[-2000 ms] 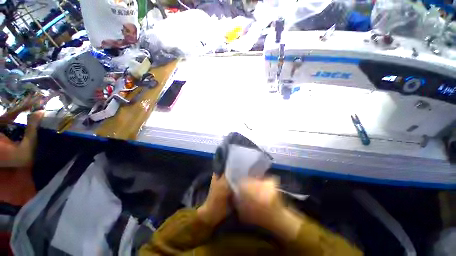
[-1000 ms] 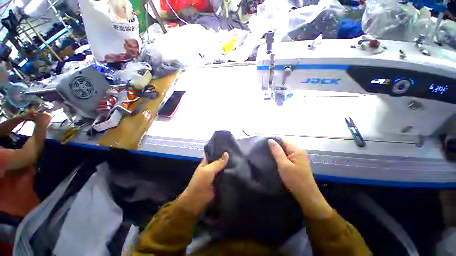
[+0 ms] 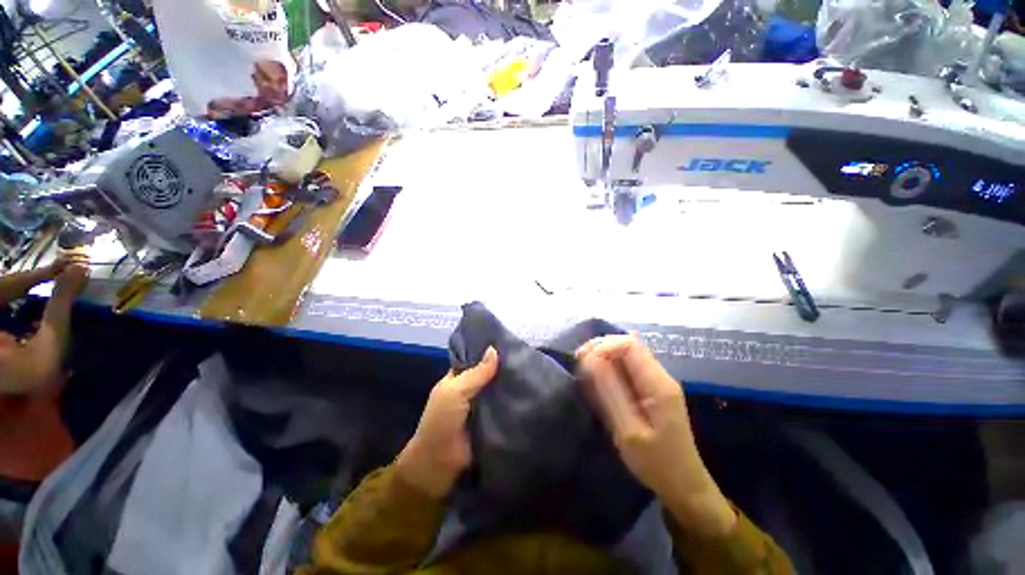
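Note:
A dark grey fabric panel (image 3: 528, 421) hangs between my hands over the table's front edge and my lap. My left hand (image 3: 445, 418) grips its left side, thumb on top. My right hand (image 3: 643, 407) pinches its upper right part with bent fingertips; the fingers are slightly blurred. The fabric hides part of the table edge. The white sewing machine (image 3: 719, 140) stands behind and to the right, its needle area (image 3: 622, 193) lit bright, with no fabric seen under it.
Thread snips (image 3: 796, 288) lie under the machine arm. A smartphone (image 3: 369, 219) lies at the left. A grey motor-like box (image 3: 161, 185) and clutter stand on the brown table (image 3: 265, 273). Grey and whitish pieces (image 3: 186, 483) hang at lower left. Another person's arm (image 3: 47, 326) is at far left.
The right hand has shifted slightly left and turned, its fingertips now pinching the fabric. The left hand keeps its grip. The fabric's top has changed shape. The camera view has shifted slightly.

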